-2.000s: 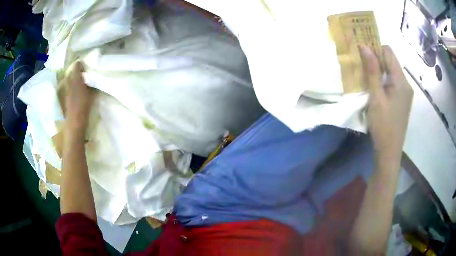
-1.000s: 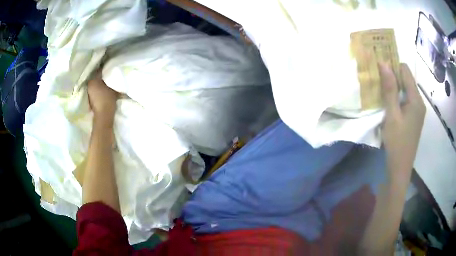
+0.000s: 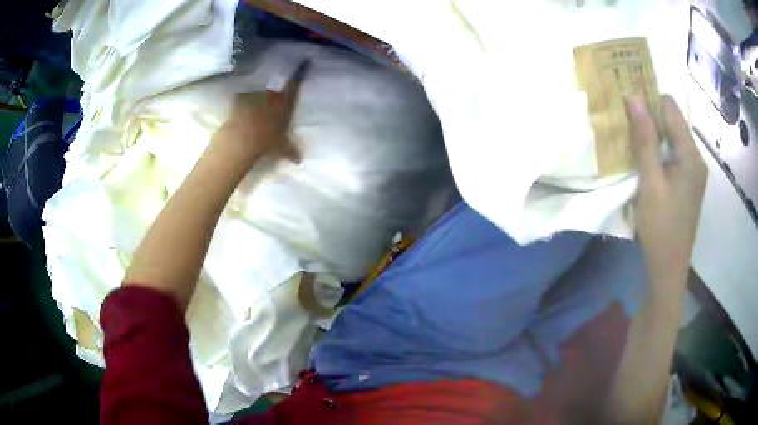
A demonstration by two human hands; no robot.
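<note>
A large heap of white and cream garment pieces (image 3: 158, 207) lies at the left beside the wearer's lap. My left hand (image 3: 264, 124) is over the heap's upper part, blurred, with its fingers spread and no cloth seen gripped. My right hand (image 3: 665, 174) holds a white garment piece (image 3: 499, 124) at its right edge, with a tan printed bundle ticket (image 3: 619, 108) lying on the cloth under my fingers. The piece hangs over the table edge towards the lap.
The white machine table (image 3: 723, 241) is at the right, with a metal machine plate (image 3: 713, 66) at the upper right. The table's brown edge (image 3: 332, 29) runs across the top. A dark blue object (image 3: 37, 158) stands at the far left. Blue cloth (image 3: 465, 299) covers the lap.
My left hand has come out of the heap's folds and moved right and up across the cloth, its fingers now spread. My right hand still holds the piece and ticket.
</note>
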